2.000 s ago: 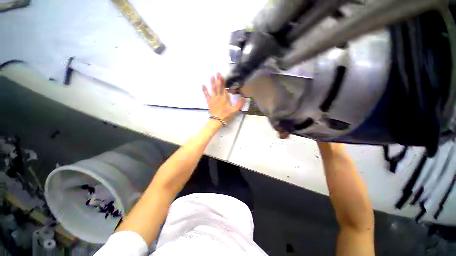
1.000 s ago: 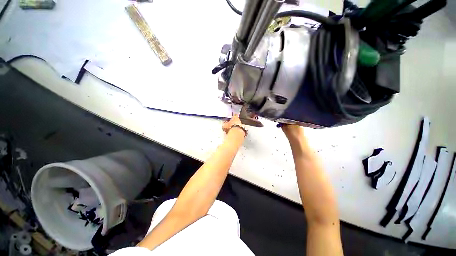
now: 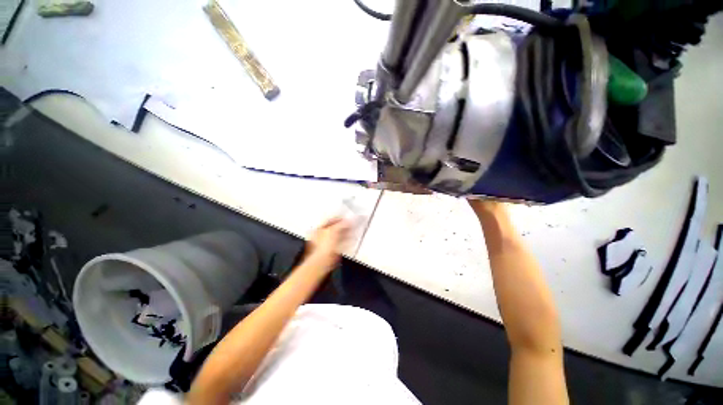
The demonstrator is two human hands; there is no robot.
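The straight-knife cutting machine (image 3: pixel 483 111), with a silver head and blue body, stands at the lay's front edge. My right forearm goes behind its underside; the right hand is hidden there. My left hand (image 3: pixel 331 237) is blurred near the table's front edge, below and left of the machine, with a small pale blurred piece (image 3: pixel 354 212) at its fingers; I cannot tell whether it holds it. The white marker paper (image 3: pixel 309 126) tops the lay, whose dark front edge runs left from the machine. The base plate (image 3: pixel 396 188) shows partly under the machine.
Two yellow-brown cloth weights (image 3: pixel 242 49) (image 3: pixel 66 9) lie on the paper. Cut strips (image 3: pixel 674 269) and a dark offcut (image 3: pixel 622 257) lie at the right. A white bin (image 3: pixel 131 261) with scraps stands on the floor at lower left. A black power cable (image 3: pixel 507 11) runs behind the machine.
My left hand has moved from the knife area down and left to the table's front edge. The machine, spread left hand and view have shifted since the earliest frame; the cut strips now show fully.
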